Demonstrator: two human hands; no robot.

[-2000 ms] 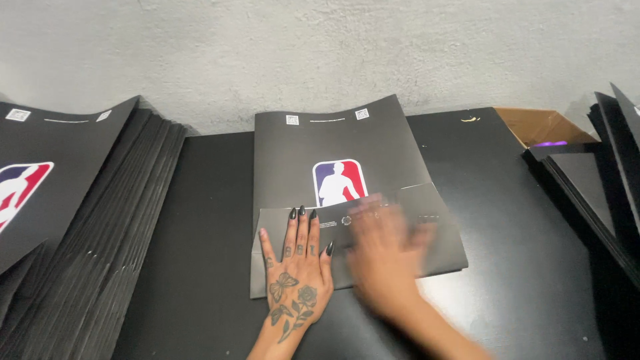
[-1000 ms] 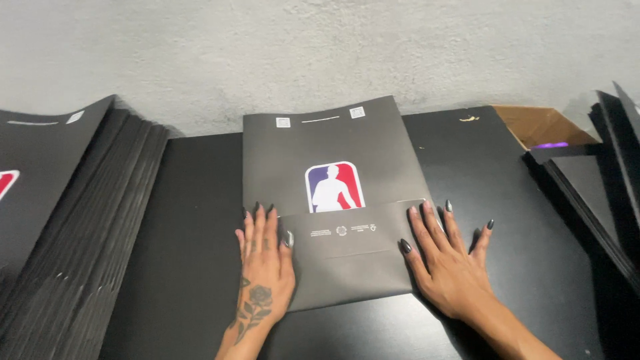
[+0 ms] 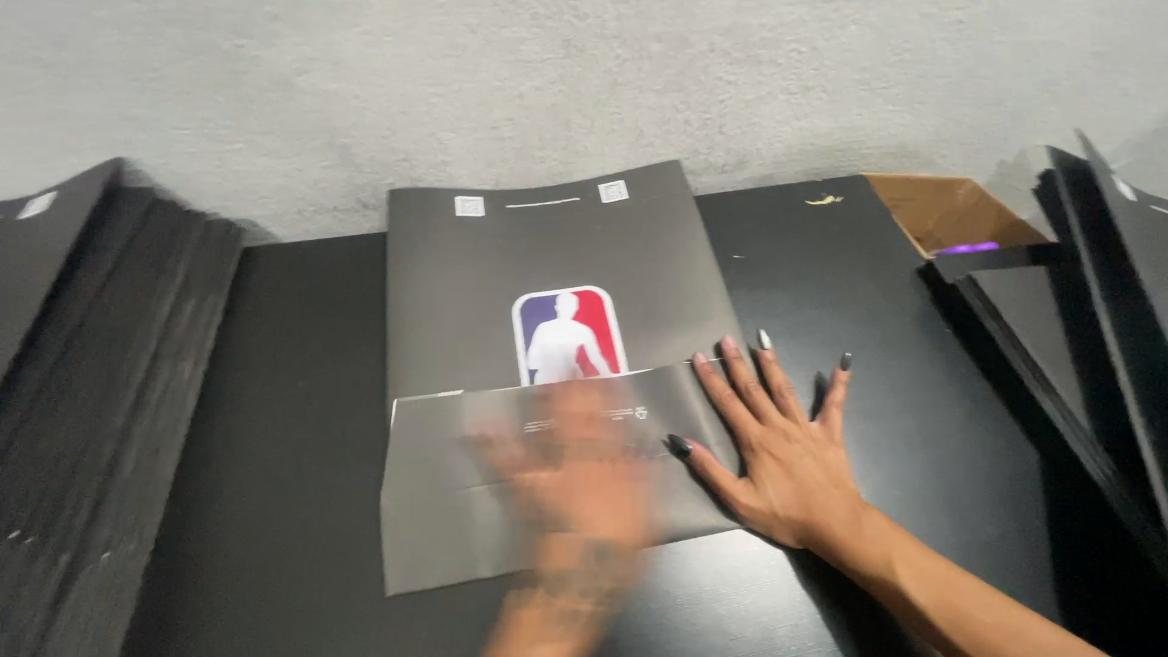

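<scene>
A flat black paper bag [image 3: 566,246] with a red, white and blue logo lies on the black table, its near end folded up over the lower edge of the logo. My left hand [image 3: 579,474], blurred by motion, is over the middle of the folded flap [image 3: 438,511]; whether it touches the paper cannot be told. Fingers spread, my right hand [image 3: 785,447] rests flat on the right edge of the flap, its outer fingers reaching past the bag onto the table. Neither hand grasps anything.
A tall stack of black folded bags [image 3: 137,347] stands at the left. More black bags [image 3: 1049,338] lean at the right, beside an open cardboard box [image 3: 958,205] with something purple inside. A rough grey wall [image 3: 584,82] rises behind the black table [image 3: 274,383].
My left hand has moved right, from the flap's left edge to its middle. My right hand stays at the right edge. Earlier, my right hand was the blurred one over the flap.
</scene>
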